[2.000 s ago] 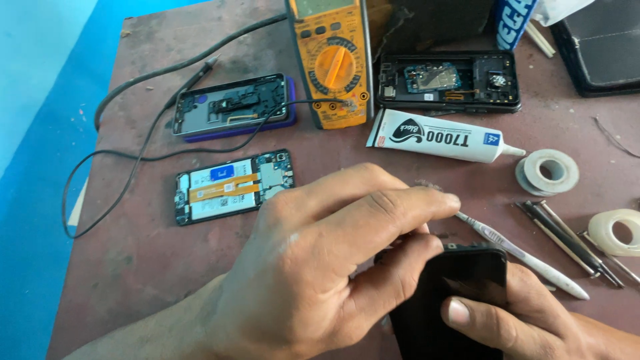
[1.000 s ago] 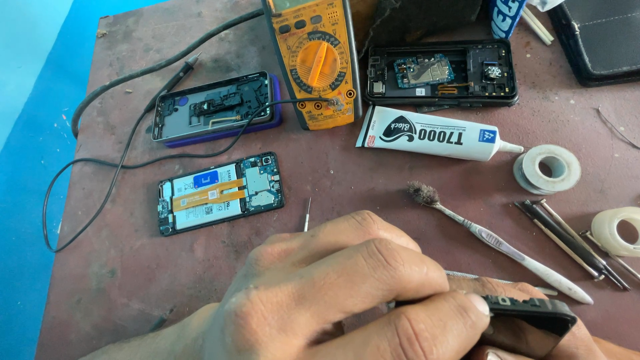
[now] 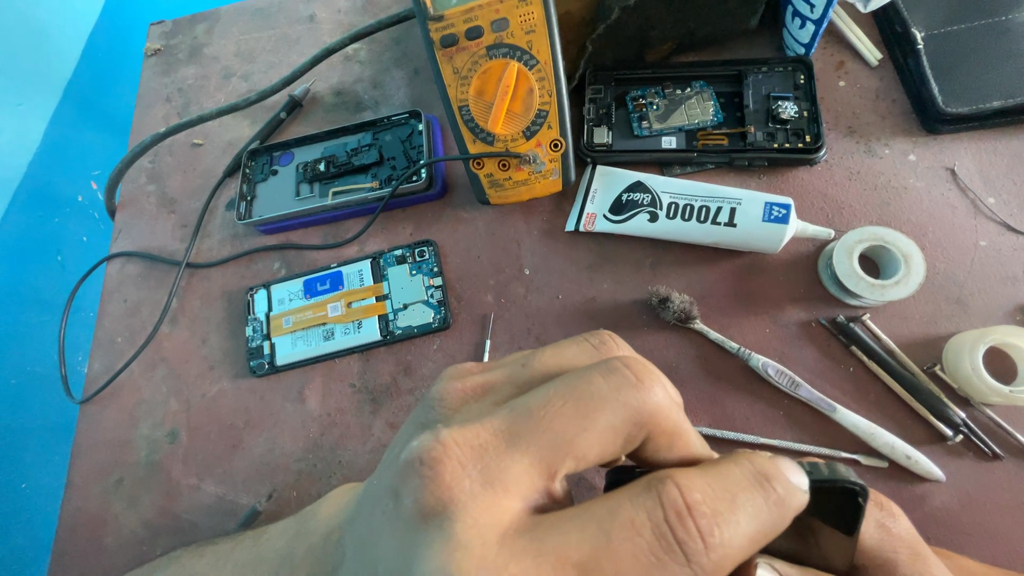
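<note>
A black smartphone (image 3: 832, 500) is tilted between my hands at the lower right, largely covered by fingers. My left hand (image 3: 560, 456) reaches across from the lower left, its thumb and bent fingers on the phone's near end. Behind the phone, partly cut off by the frame, my right hand (image 3: 892, 532) supports it. Just beyond them lie a metal spudger (image 3: 784, 442) and a worn toothbrush (image 3: 788, 380) with dark bristles. A thin screwdriver-like tip (image 3: 488, 340) shows past my left knuckles.
An opened phone with battery (image 3: 324, 308), a phone housing on a purple case (image 3: 344, 172), a multimeter (image 3: 500, 104) with a looping black lead, and another opened phone (image 3: 704, 148) lie farther back. Adhesive tube (image 3: 688, 208), solder spool (image 3: 872, 266), screwdrivers (image 3: 912, 380) and tape roll (image 3: 988, 366) are right.
The phone has gone from showing its broad dark face to a strongly tilted pose. My left hand has moved lower and right, uncovering the toothbrush's bristles and the thin metal tip.
</note>
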